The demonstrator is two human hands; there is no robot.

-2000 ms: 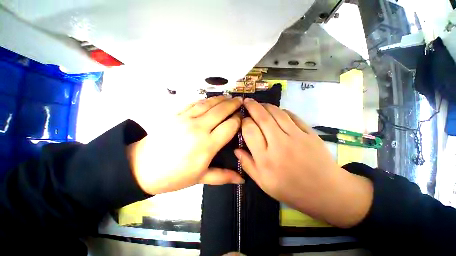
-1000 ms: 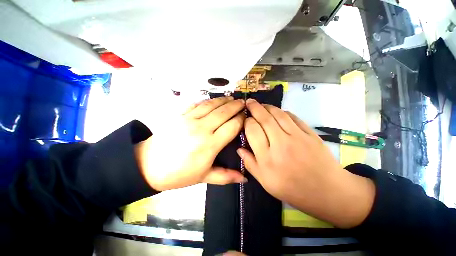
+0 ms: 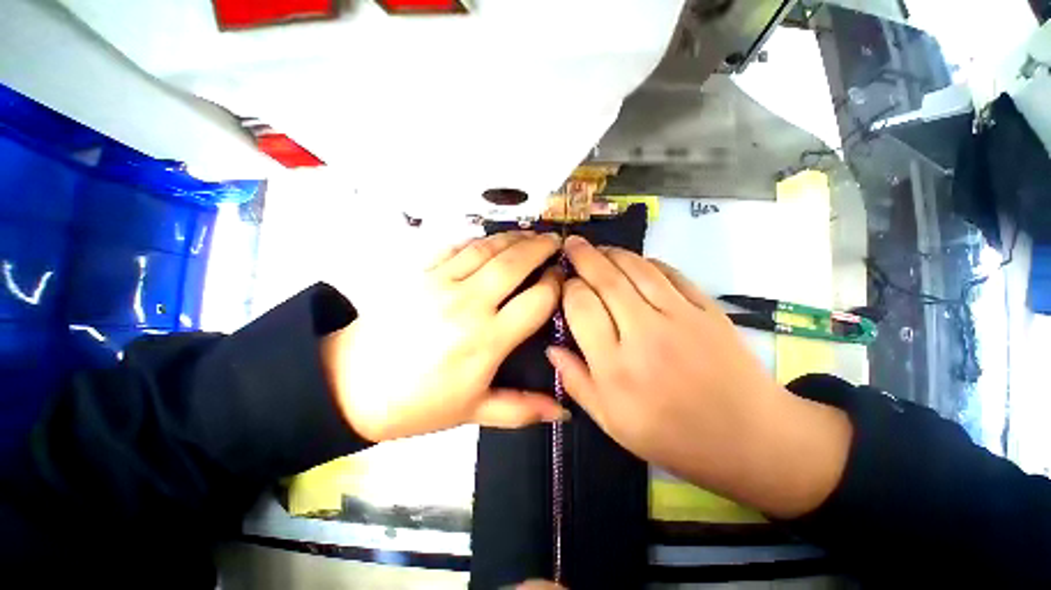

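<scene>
The long black zippered panel (image 3: 605, 484) lies lengthwise on the pale machine bed (image 3: 426, 473), its far end at the brass-coloured clamp (image 3: 580, 198) under the white sewing machine head (image 3: 461, 104). The zipper teeth (image 3: 559, 484) run down its middle. My left hand (image 3: 444, 340) lies flat on the panel's left side, fingertips at the zipper near the clamp, thumb on the teeth lower down. My right hand (image 3: 680, 369) presses the right side, its fingertips meeting the left ones. The zipper's far end is partly hidden under my fingers.
Green-handled thread snips (image 3: 807, 320) lie right of my right hand, across yellow tape (image 3: 804, 277). A blue crate (image 3: 92, 254) stands at the left. A dark metal frame (image 3: 893, 231) with thin cables is at the right. A fingertip shows at the bottom edge on the panel.
The camera view has shifted, so more of the red marks on the machine head shows. My hands and the panel stay in nearly the same place at the clamp.
</scene>
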